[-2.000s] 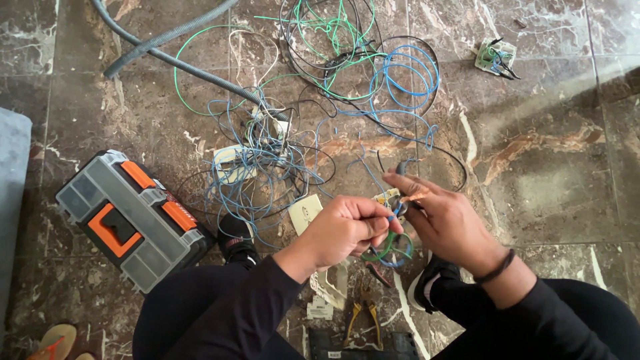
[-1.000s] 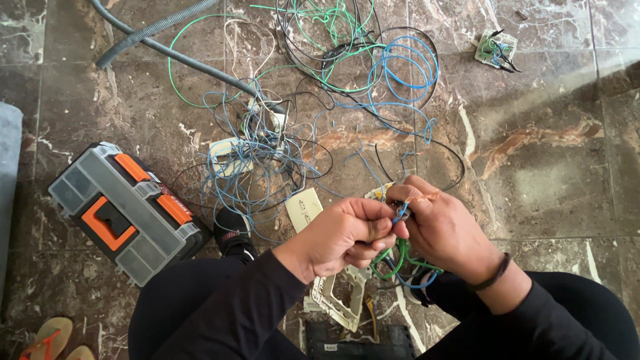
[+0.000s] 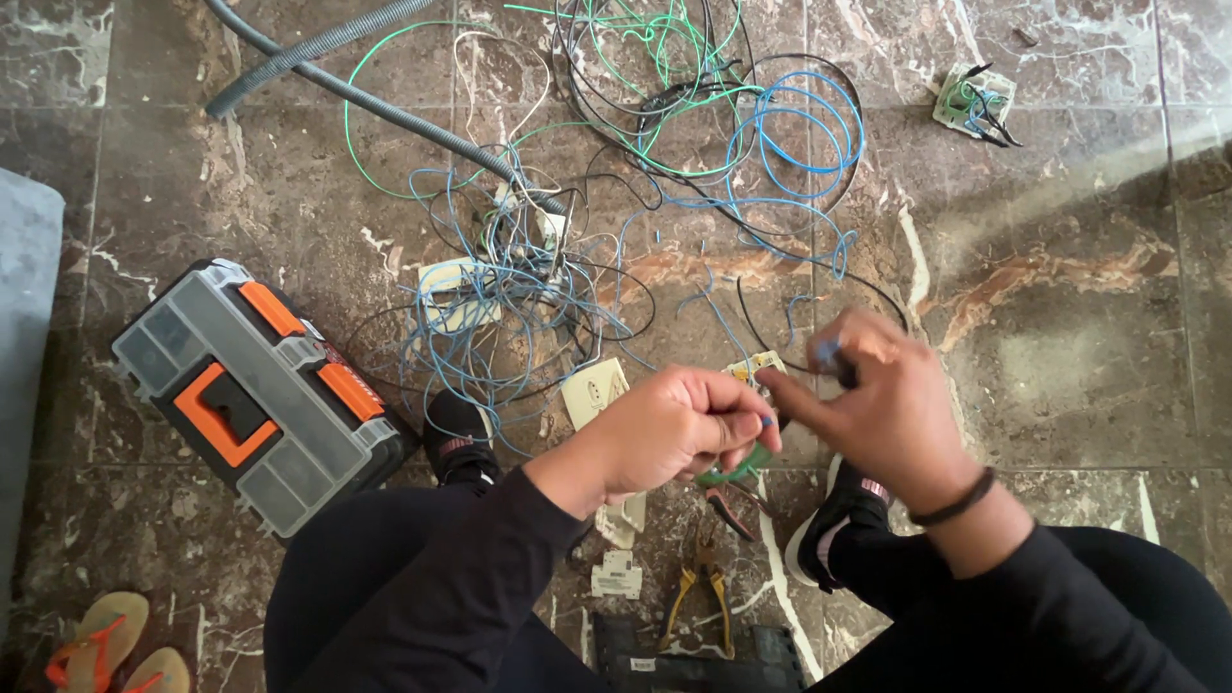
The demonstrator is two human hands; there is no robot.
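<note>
My left hand point(image 3: 695, 423) pinches the end of a blue wire between thumb and fingertips, and green wire point(image 3: 739, 468) bends beneath the fingers. To its right is my right hand point(image 3: 881, 395), raised and blurred by motion, with something blue and dark at its curled fingers; what that is cannot be made out. A cream electrical fitting with yellow parts point(image 3: 755, 368) shows just beyond the fingertips. Below the hands lie red-handled pliers point(image 3: 730, 513), partly hidden, and yellow-handled pliers point(image 3: 701, 597). A white circuit breaker point(image 3: 617, 576) rests left of the yellow ones.
A tangle of blue wires point(image 3: 520, 308) and coils of blue, green and black wire point(image 3: 808, 135) cover the floor ahead. Grey corrugated conduit point(image 3: 385, 101) crosses upper left. A toolbox with orange latches point(image 3: 265, 385) stands left, a wired box point(image 3: 974, 101) upper right, sandals point(image 3: 106, 630) lower left.
My right hand has moved away from my left; one second ago they were together. The green wire loops below the hands show less than before.
</note>
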